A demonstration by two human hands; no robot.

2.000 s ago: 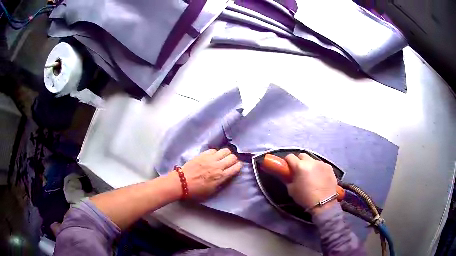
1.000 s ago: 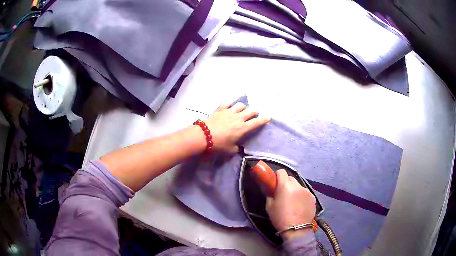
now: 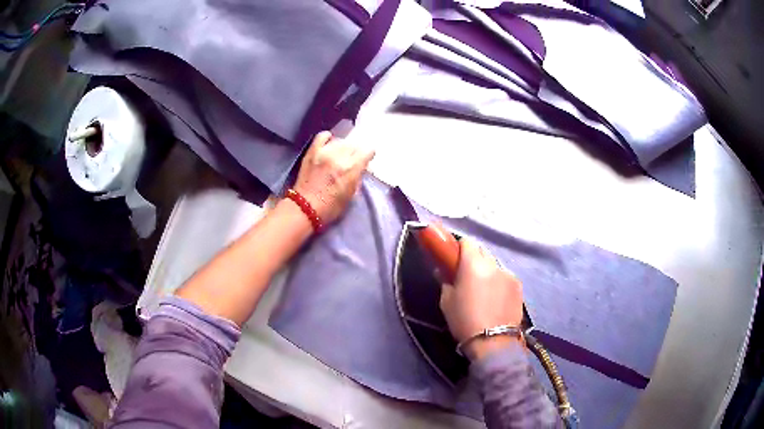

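Note:
A lilac-grey garment panel point(image 3: 360, 327) lies singly on the pressing table, with a dark purple strip point(image 3: 591, 354) running lengthwise. My right hand point(image 3: 483, 289) is closed around the orange-brown handle of a steam iron point(image 3: 419, 293). The iron stands on the panel over the strip, its tip up and to the left, hiding part of the strip. The strip also shows just beyond the tip. My left hand point(image 3: 332, 176) is at the panel's far left end, beside the left pile. Its fingertips are partly unclear, so whether it pinches the cloth cannot be told. Slight creases run from it.
A pile of lilac panels with purple bands point(image 3: 218, 67) lies at the far left. Folded panels point(image 3: 620, 92) lie at the back. A white roll point(image 3: 105, 142) is at the left edge. The iron's hose point(image 3: 549, 373) trails towards the lower right. The white table point(image 3: 712, 276) curves at right.
My left hand has moved from the panel's middle to its far left end. The iron has turned and shifted slightly left, uncovering the strip at right. The panel's left part is spread flatter.

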